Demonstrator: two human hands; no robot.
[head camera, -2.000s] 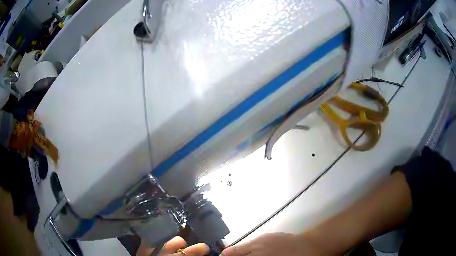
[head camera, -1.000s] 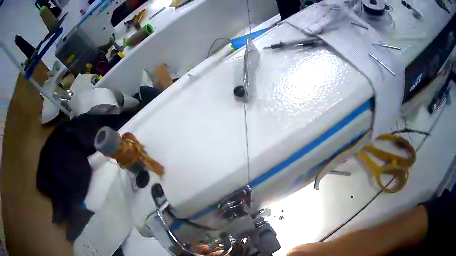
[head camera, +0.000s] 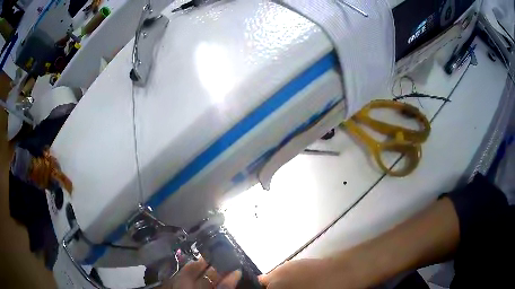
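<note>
The white sewing machine head (head camera: 186, 107) with a blue stripe fills the middle of the view. A small dark cut piece (head camera: 248, 277) shows at the bottom edge, by the needle area. My left hand (head camera: 197, 276), with a ring, is under the head's left end, with its fingers at the piece's left side. My right hand (head camera: 293, 275) holds the piece's right edge. Both hands are partly cut off by the bottom edge. The grey attachment (head camera: 223, 251) and metal parts hide the needle and the stitching spot.
Yellow-handled scissors (head camera: 398, 135) lie on the white bed right of the head, beside a thin metal rod (head camera: 321, 152). A pale cloth strip (head camera: 367, 51) drapes over the arm. A dark control panel (head camera: 426, 25) is at the upper right. A dark fabric pile (head camera: 28, 220) lies at left.
The view swung towards the head's left end and back. Both hands, out of sight or barely seen one second ago, show again at the bottom, with the dark piece between them.
</note>
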